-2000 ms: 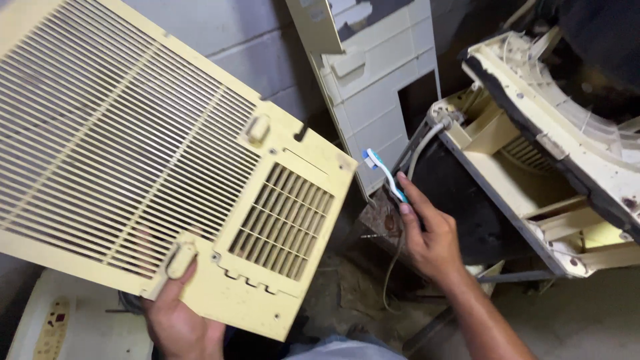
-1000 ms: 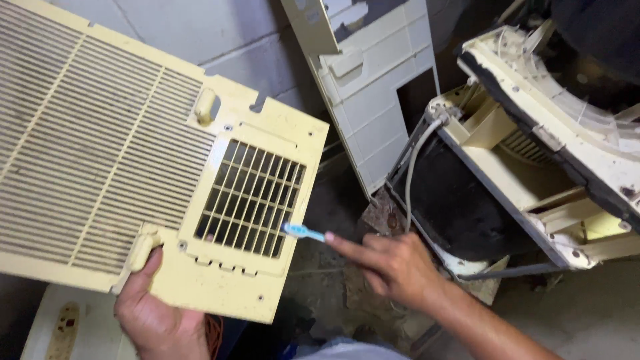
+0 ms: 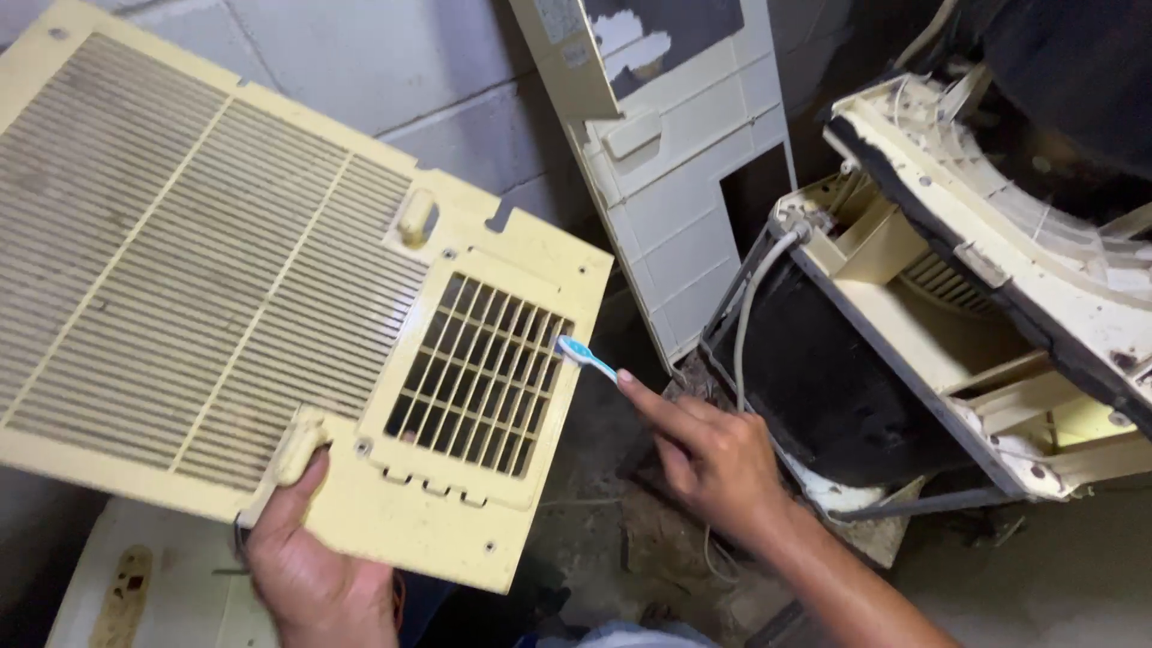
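My left hand [image 3: 315,558] grips the lower edge of a cream plastic louvred panel [image 3: 450,531], its thumb by a molded tab, its fingers hidden behind. Long slats with dark dirt between them fill the panel's left part. A smaller open grid [image 3: 481,378] sits toward its right end. In my right hand [image 3: 711,450] is a blue and white toothbrush [image 3: 589,357], the index finger stretched along its handle. The brush head lies at the upper right edge of the grid, against the panel's frame.
A pale plastic panel [image 3: 675,225] leans on the block wall [image 3: 378,72]. At the right stands a dismantled appliance housing [image 3: 936,333] with black lining and a grey cable [image 3: 747,315]. A stained off-white casing [image 3: 180,567] lies at the lower left.
The toothbrush, held up off the panel two seconds ago, came down to the grid's lower right side and is now at its upper right edge. The panel's tilt has shifted in my left hand.
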